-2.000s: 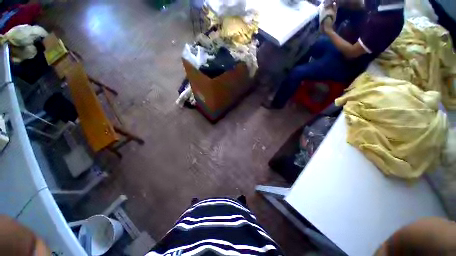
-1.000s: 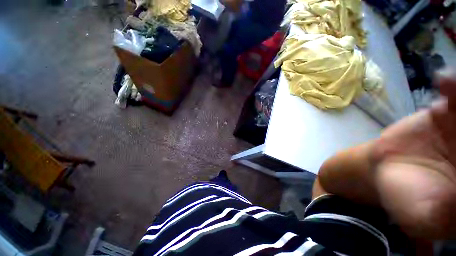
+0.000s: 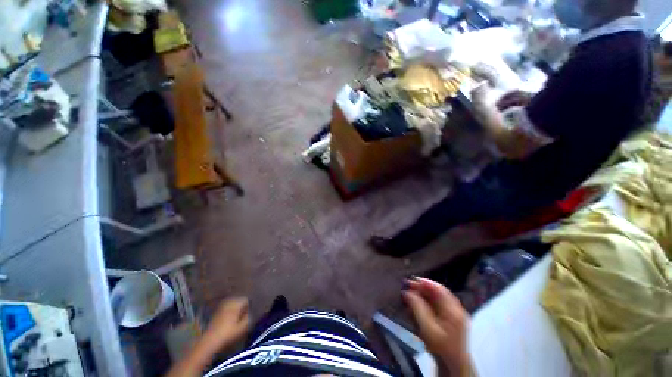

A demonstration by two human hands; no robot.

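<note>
My left hand [image 3: 231, 321] is low, left of my striped shirt, blurred, with its fingers seemingly curled; I cannot make out anything in it. My right hand [image 3: 436, 313] is right of the shirt, beside the near corner of the white table. Its thumb and fingers are loosely bent and partly apart, and no object shows in it. A heap of pale yellow cloth [image 3: 615, 283] lies on the white table [image 3: 516, 324] at the right and is cut off by the picture's edge. Neither hand touches the cloth.
A person [image 3: 582, 96] sits at the right on a red stool. A cardboard box [image 3: 376, 158] of scraps stands on the floor. A wooden bench [image 3: 193, 125], a white bucket [image 3: 141, 298] and a long table [image 3: 51, 199] with sewing machines are at the left.
The view has swung back left from a second ago. My right hand has dropped from near the table to beside my body. My left hand has come into view. The person now leans forward.
</note>
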